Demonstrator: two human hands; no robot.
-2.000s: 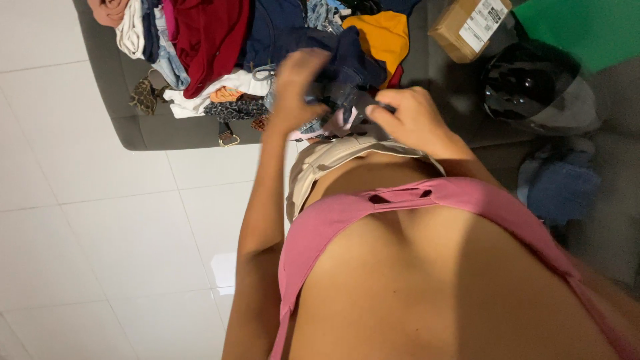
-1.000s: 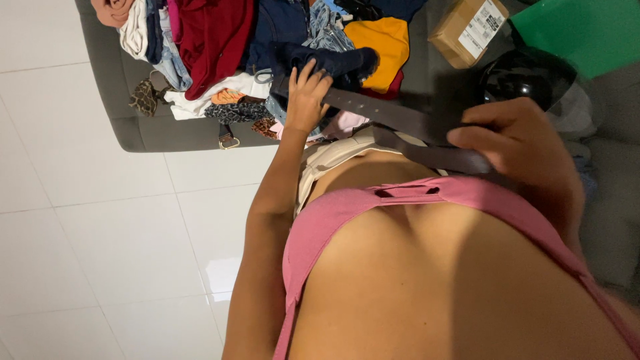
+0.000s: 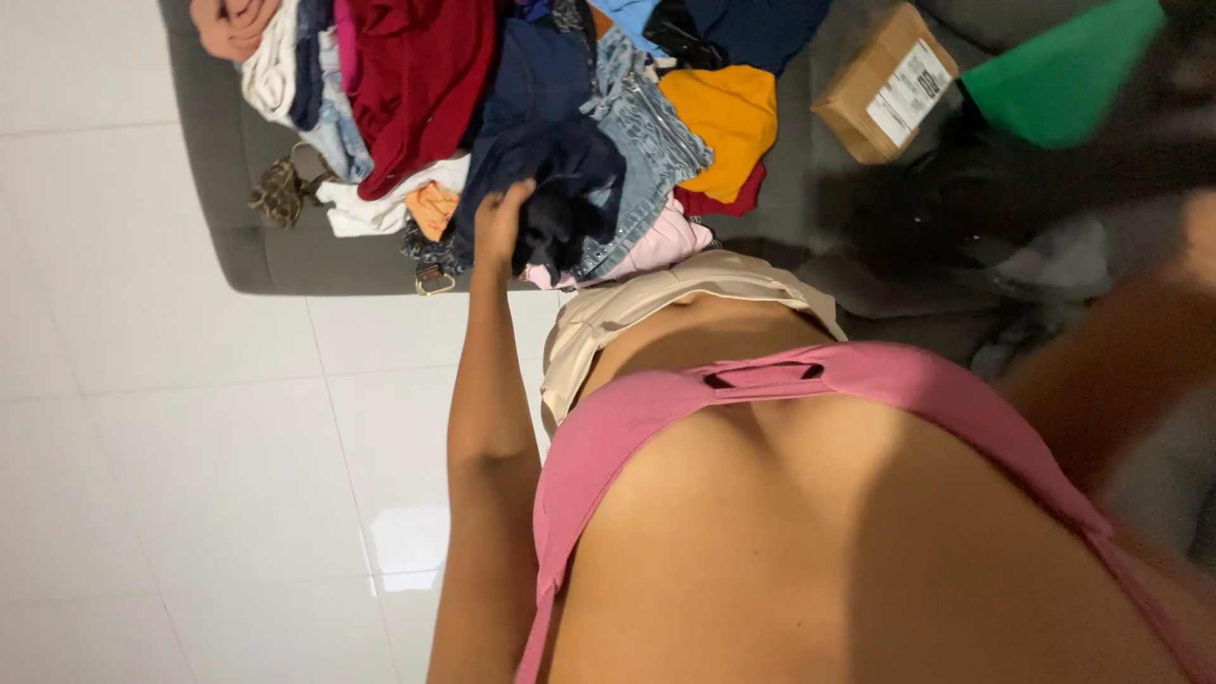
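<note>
My left hand (image 3: pixel 502 226) has its fingers closed on a dark navy garment (image 3: pixel 570 180) at the near side of a heap of clothes. Denim shorts with a frayed, studded look (image 3: pixel 646 133) lie beside that garment, with a mustard-yellow cloth (image 3: pixel 727 123) past them. A dark red garment (image 3: pixel 423 85) lies on the other side. My right hand (image 3: pixel 1199 237) is blurred and partly cut off at the right edge, far from the heap. A dark blur spreads near it; whether the hand holds anything cannot be told.
The clothes rest on a grey upholstered seat (image 3: pixel 204 190). A cardboard box with a printed label (image 3: pixel 855 95) and a green sheet-like object (image 3: pixel 1064 81) are at the upper right. A belt buckle (image 3: pixel 435 279) hangs at the seat's edge above white floor tiles (image 3: pixel 218 475).
My right hand, which held a dark belt stretched from the heap one second ago, has swung out to the far right. The belt no longer spans the space before my waist. My left hand stays at the navy garment.
</note>
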